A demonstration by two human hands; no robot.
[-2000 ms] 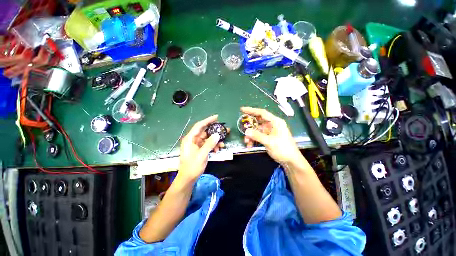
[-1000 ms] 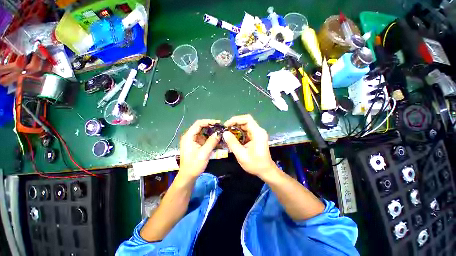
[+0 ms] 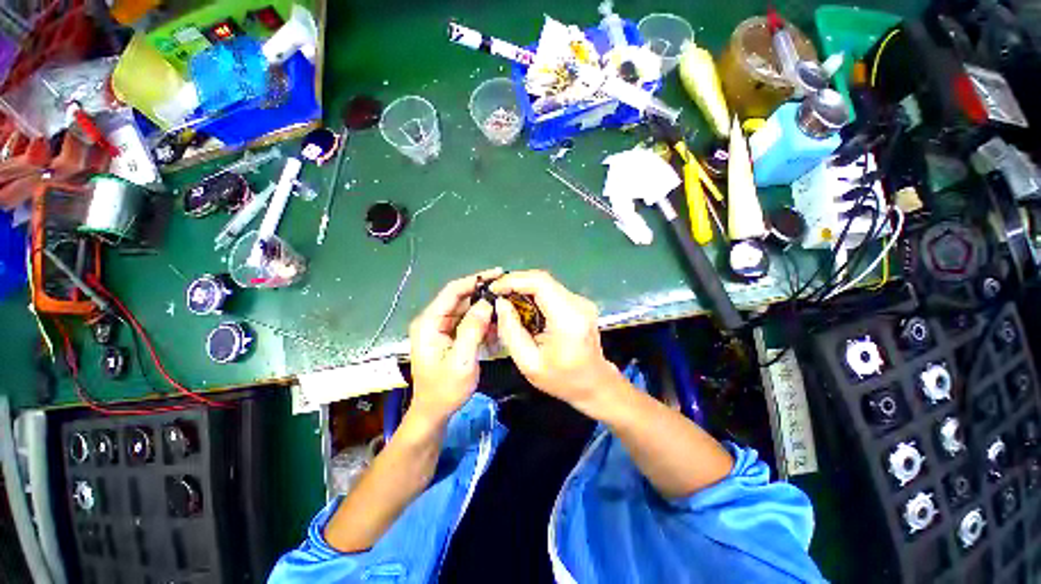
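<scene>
My left hand (image 3: pixel 443 340) and my right hand (image 3: pixel 555 342) are together at the bench's front edge. My left hand grips a dark round unit (image 3: pixel 484 288), mostly hidden by the fingers. My right hand holds a round part with yellow and orange detail (image 3: pixel 525 308) against it. The two parts touch or nearly touch between the thumbs; how they join is hidden.
Black foam trays stand at left (image 3: pixel 126 513) and right (image 3: pixel 927 456). Clear cups (image 3: pixel 498 112), a blue box of scraps (image 3: pixel 571 114), a black corded handle (image 3: pixel 699 268) and a white wipe (image 3: pixel 635 188) lie behind. Finished units (image 3: pixel 228 341) stand at left.
The hands have come together from apart, bringing the two round parts against each other; since one second ago the fingers have tilted them slightly. The whole view has shifted a little.
</scene>
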